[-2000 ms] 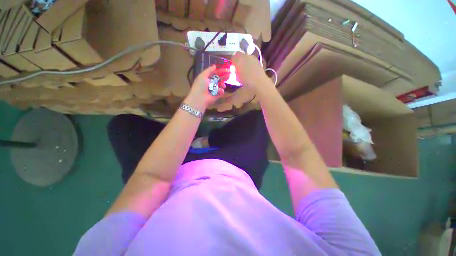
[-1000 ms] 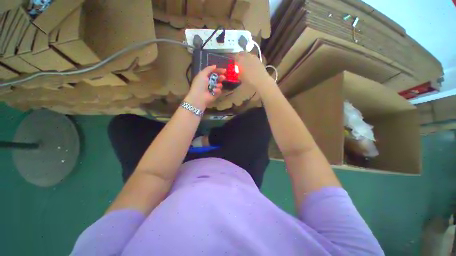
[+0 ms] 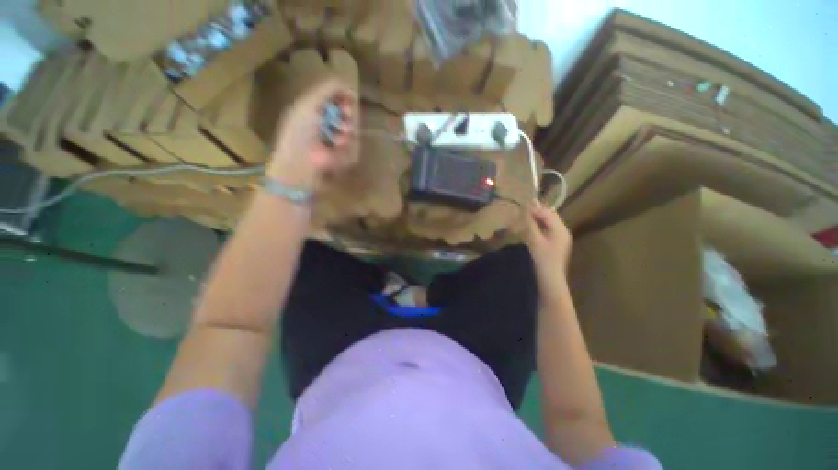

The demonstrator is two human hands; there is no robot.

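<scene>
My left hand is raised over the cardboard at upper left, blurred, and holds a small cluster of silver and bluish LED modules. The black test box lies on the stacked die-cut cardboard with one small red light showing. My right hand is at the right front edge of the cardboard, right of the box, with its fingers close together; whether it holds anything cannot be told.
A white power strip with dark plugs lies behind the box. A pale cable runs left. A small carton of parts and a plastic bag are at the back. Flattened cartons and a large open carton stand right.
My left hand has moved up and left with the modules. My right hand has moved off the box to the right. The bright red glow is down to a small light. The view has shifted.
</scene>
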